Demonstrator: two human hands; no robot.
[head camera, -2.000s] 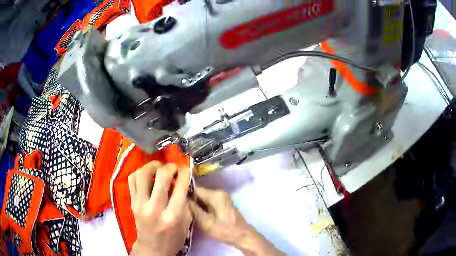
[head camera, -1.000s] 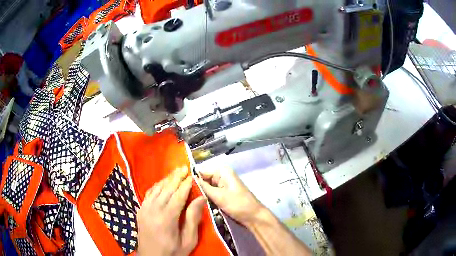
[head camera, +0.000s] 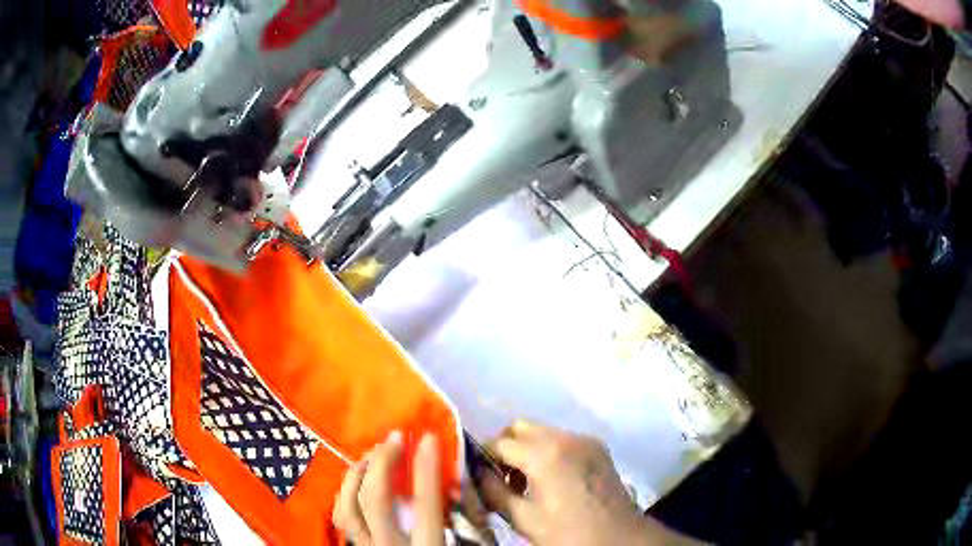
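The orange gusset (head camera: 336, 341) runs from the presser foot (head camera: 279, 237) of the grey cylinder-bed sewing machine (head camera: 533, 160) down towards me. The orange-framed panel (head camera: 256, 421) with its patterned window lies joined along its left side. My left hand (head camera: 400, 496) is at the bottom of the frame, its fingers on the orange gusset's near end, partly cut off by the edge. My right hand (head camera: 560, 480) is just right of it, fingers bent around the dark layer at the seam edge. The exact grip is blurred.
A pile of cut pieces (head camera: 107, 341), patterned and orange, lies at the left beside the machine. Blue material (head camera: 48, 224) is beyond it. The white table (head camera: 512, 309) has a worn edge at lower right with loose threads. A dark floor area lies to the right.
Both hands have moved down along the seam, away from the needle. More orange gusset shows between hands and presser foot. The view has shifted and turned, putting the machine further up and left.
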